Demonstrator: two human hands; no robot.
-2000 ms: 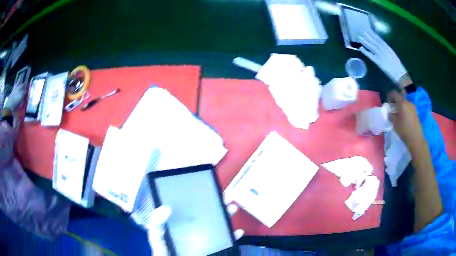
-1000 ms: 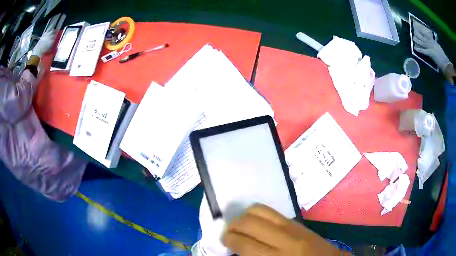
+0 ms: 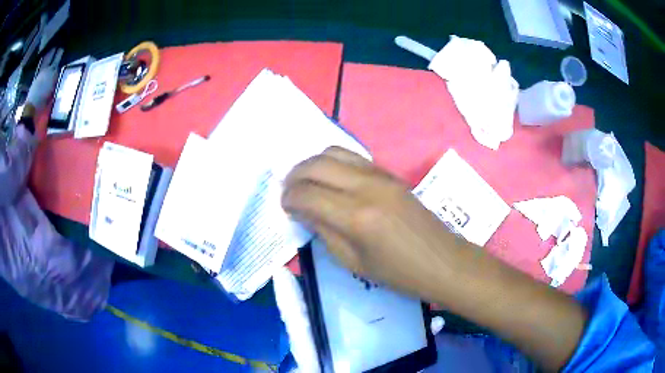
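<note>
The black-framed tablet [image 3: 375,324] is at the bottom centre, its white screen showing some dark marks. My left hand [image 3: 295,317], in a white glove, holds it from beneath, with fingers showing at both side edges. My bare right hand [image 3: 357,211] is over the tablet's upper end, covering part of it. Its fingers are closed around a white cloth [image 3: 297,232], mostly hidden, with a bit showing below the fingertips.
White papers and sheets [image 3: 273,116] lie left of centre. A printed white box [image 3: 461,198] is on the red mat [image 3: 394,102]. Crumpled cloths [image 3: 477,84], a white bottle [image 3: 545,102], tape [image 3: 141,67] and a pen [image 3: 175,93] lie around. A person's pink sleeve [image 3: 51,255] is at left.
My right hand has moved from the tablet's lower part up to its top end. The tablet sits lower, and dark marks now show on its screen. The gloved hand at upper right is gone.
</note>
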